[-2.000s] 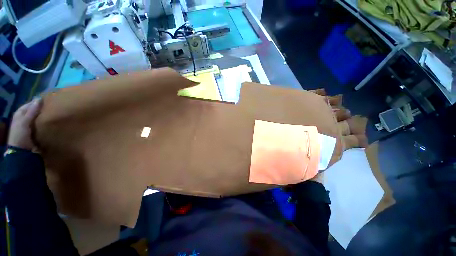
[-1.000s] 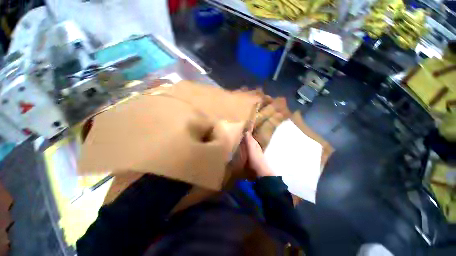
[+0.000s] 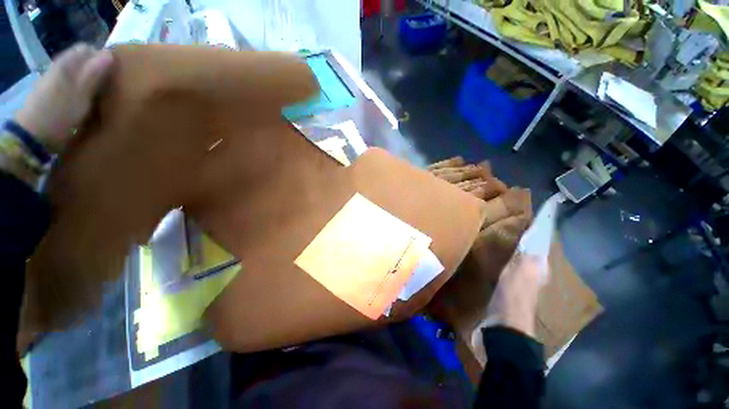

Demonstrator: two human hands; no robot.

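A large brown garment panel lies across the front of the table, its left part lifted and blurred. My left hand grips the panel's upper left edge. An orange paper sheet lies on the panel, with a small white piece under its right edge. My right hand is at the right, closed on a white paper sheet above another brown piece. A yellow template shows below the lifted panel at left.
Rolled brown bundles hang at the table's right edge. The white machine and a teal bed plate are behind. A blue bin stands on the floor under a side table with olive-yellow garments.
The panel lies open again with the orange sheet showing, its left part raised by my left hand. My right hand has moved right, from the panel's edge to the white paper, which is partly lifted.
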